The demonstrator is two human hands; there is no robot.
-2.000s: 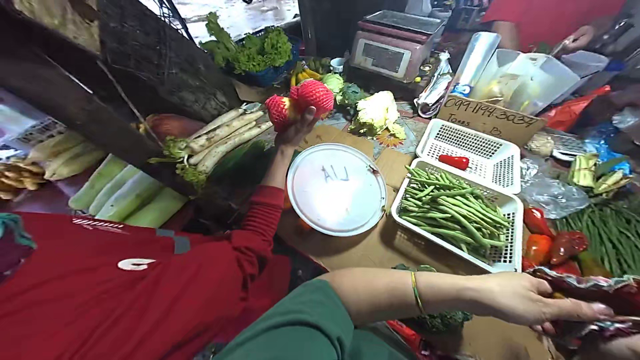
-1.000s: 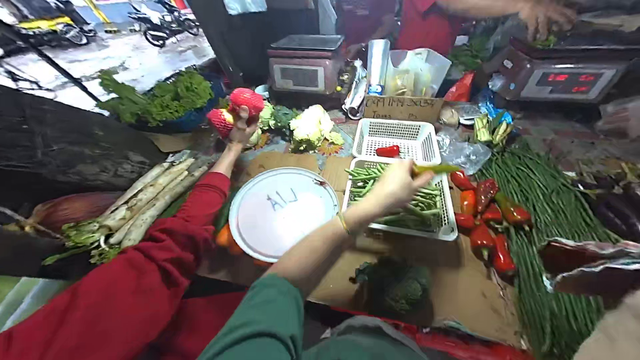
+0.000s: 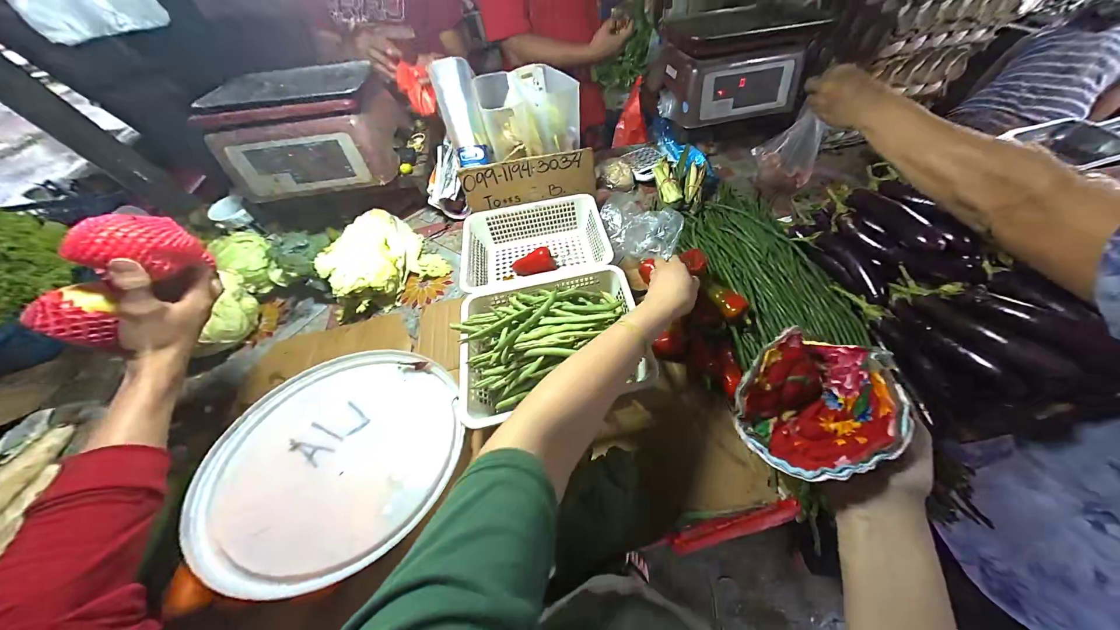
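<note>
My left hand (image 3: pixel 672 287), below a green sleeve, reaches across the white basket of green beans (image 3: pixel 547 337) to the red peppers (image 3: pixel 726 363). Its fingertips are at a red pepper (image 3: pixel 691 261); whether they grip it is unclear. At the right, my right hand (image 3: pixel 892 477) holds up an open, bowl-shaped cloth pouch (image 3: pixel 840 429) with a red floral lining and a pale wavy rim. A dark red, rounded form shows inside the pouch. Behind the beans, a second white basket (image 3: pixel 569 232) holds one red bell pepper (image 3: pixel 534 261).
At left, another person's hand (image 3: pixel 162 306) holds fruit in red foam nets (image 3: pixel 131 245) near a round white lid (image 3: pixel 324 472). Another person's arm (image 3: pixel 971 175) extends over eggplants (image 3: pixel 989 324) at right. Two scales (image 3: pixel 297 149) and cauliflower (image 3: pixel 372 254) are behind.
My left hand has moved from over the green beans to the red peppers. My right hand and the pouch have come more fully into view. The view has shifted.
</note>
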